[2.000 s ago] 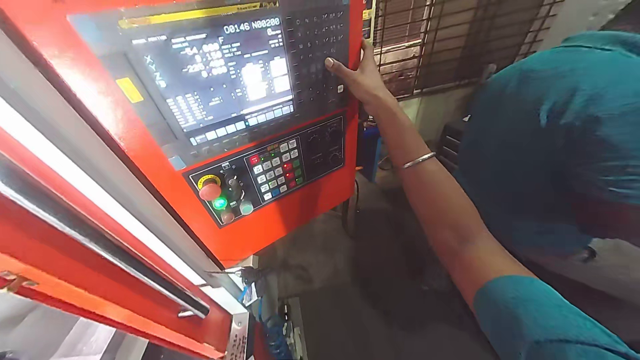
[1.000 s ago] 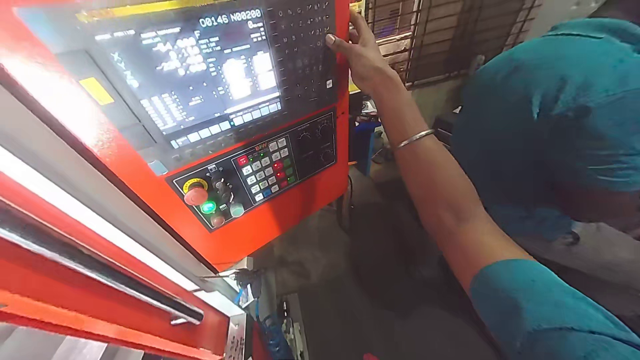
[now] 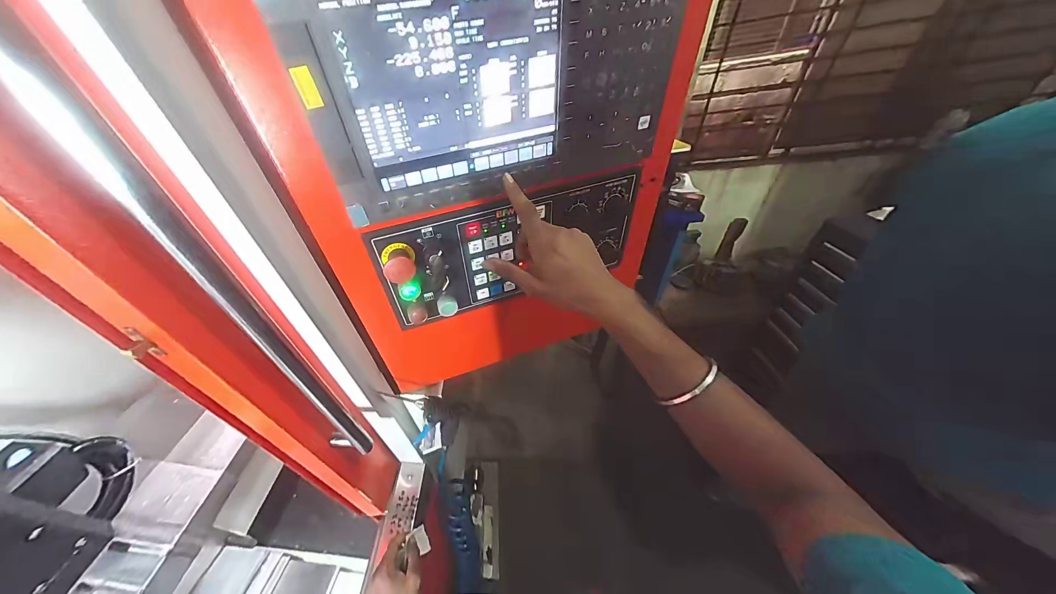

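My right hand (image 3: 569, 264), with a metal bangle on its wrist, reaches in from the lower right. Its index finger points at the softkey row under the screen (image 3: 462, 91) of a red CNC control panel (image 3: 462, 355); whether it touches is unclear. The thumb is over the button keypad (image 3: 492, 243); the other fingers are curled, holding nothing. Left of the keypad are a red emergency stop button (image 3: 399, 266) and a lit green button (image 3: 409, 289). My left hand (image 3: 398, 573) is partly visible at the bottom, by a metal plate (image 3: 404, 499) and a small white piece (image 3: 421, 539).
A person in teal (image 3: 949, 330) is close on the right. The red machine door (image 3: 247, 346) with its long bar handle (image 3: 280, 363) runs along the left. Blue hose-like parts (image 3: 462, 528) lie low in the middle. A metal grille (image 3: 767, 74) stands behind.
My right hand has left the panel's right edge and moved down and left to the softkeys and keypad. My left hand has come into view at the bottom. The view has shifted.
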